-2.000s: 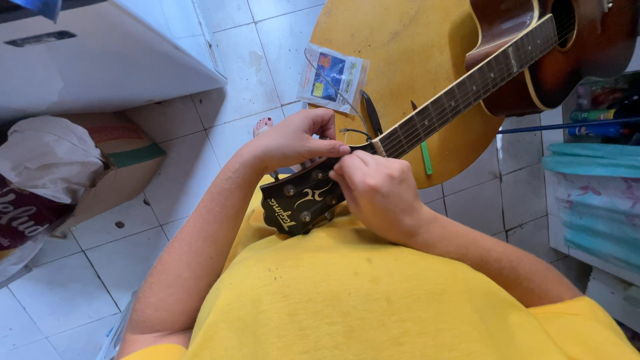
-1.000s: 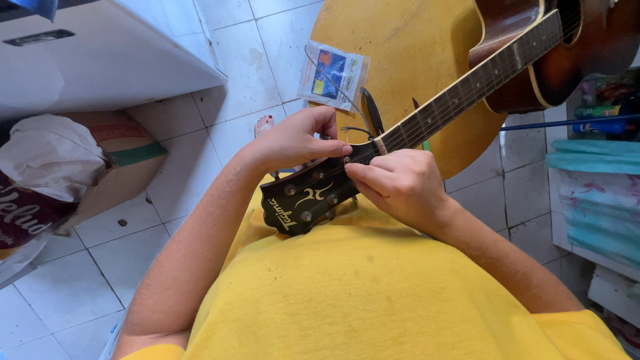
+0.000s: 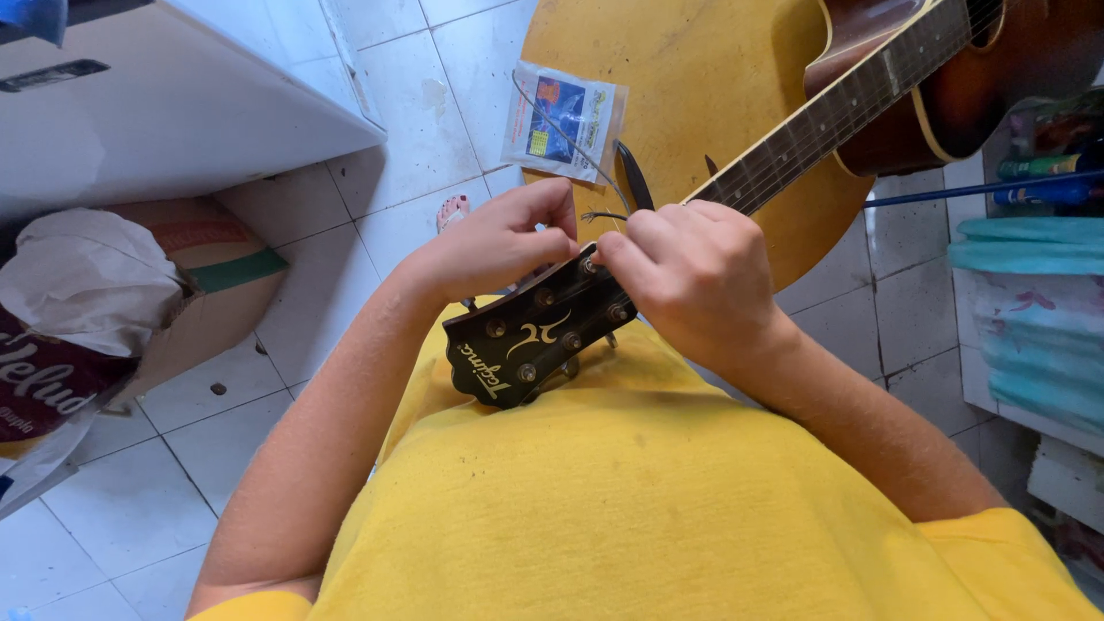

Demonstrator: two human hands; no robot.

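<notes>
An acoustic guitar (image 3: 927, 86) with a sunburst body lies across a round yellow table, its neck pointing down toward me. Its black headstock (image 3: 535, 332), marked Tagima, rests against my yellow shirt. My left hand (image 3: 509, 233) is at the headstock's upper edge, thumb and fingers curled by a tuning post near the nut; whether it pinches a tuner or a string is hidden. My right hand (image 3: 699, 280) lies over the nut end, its thumb and forefinger closed close to the same tuning post (image 3: 588, 266). What they pinch is too small to tell.
On the yellow table (image 3: 690, 78) are a plastic string packet (image 3: 565, 121), a loose wound string and a dark pointed tool (image 3: 635, 175). A cardboard box (image 3: 216, 267) with bags stands at left beside a white appliance (image 3: 190, 112). Teal cloth (image 3: 1035, 319) hangs at right.
My right hand has moved from the headstock's near side up over the nut end. My left hand has stayed at the headstock's upper edge. The guitar has barely moved.
</notes>
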